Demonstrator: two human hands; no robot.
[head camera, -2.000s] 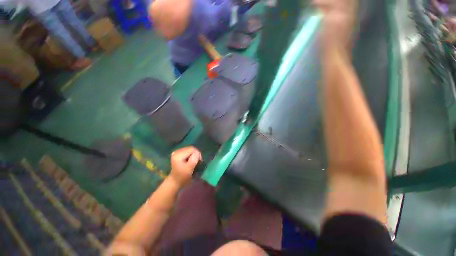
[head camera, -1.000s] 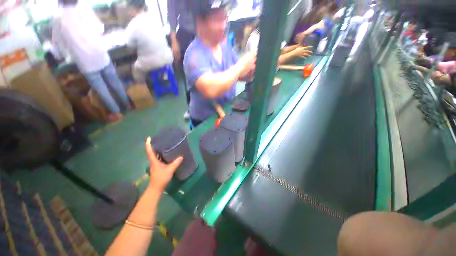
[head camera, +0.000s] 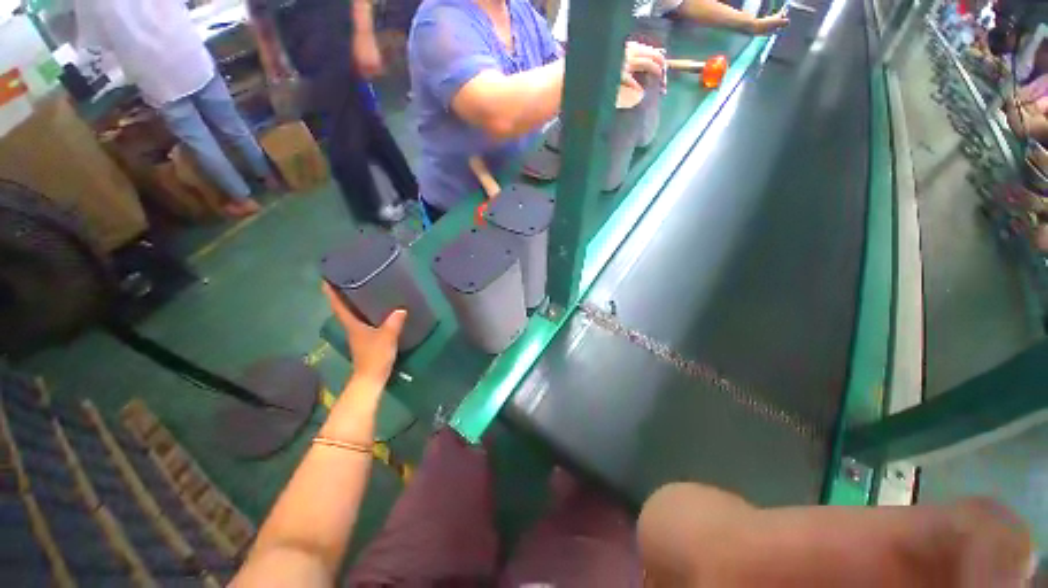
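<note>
A grey speaker housing (head camera: 394, 294) with a dark end plate stands at the near left of the green side bench (head camera: 442, 385). My left hand (head camera: 365, 333) is spread around its near side, thumb and fingers apart against it. Two more housings stand just to its right, a nearer one (head camera: 487, 308) and one behind it (head camera: 533, 250), with screw holes in their dark tops. My right forearm crosses the bottom right, blurred and close to the camera; the right hand itself cannot be made out clearly.
A green post (head camera: 584, 149) and rail (head camera: 506, 379) stand between bench and conveyor belt (head camera: 736, 264), which has a metal seam. A person in blue works across the bench near orange-headed tools (head camera: 715, 71). A fan (head camera: 52, 270) and layered stacks (head camera: 103, 494) are at left.
The view has shifted, so the bench sits slightly higher. My left hand has stayed at the same housing since one second ago; it was a closed fist away from it before. My right arm has swung down.
</note>
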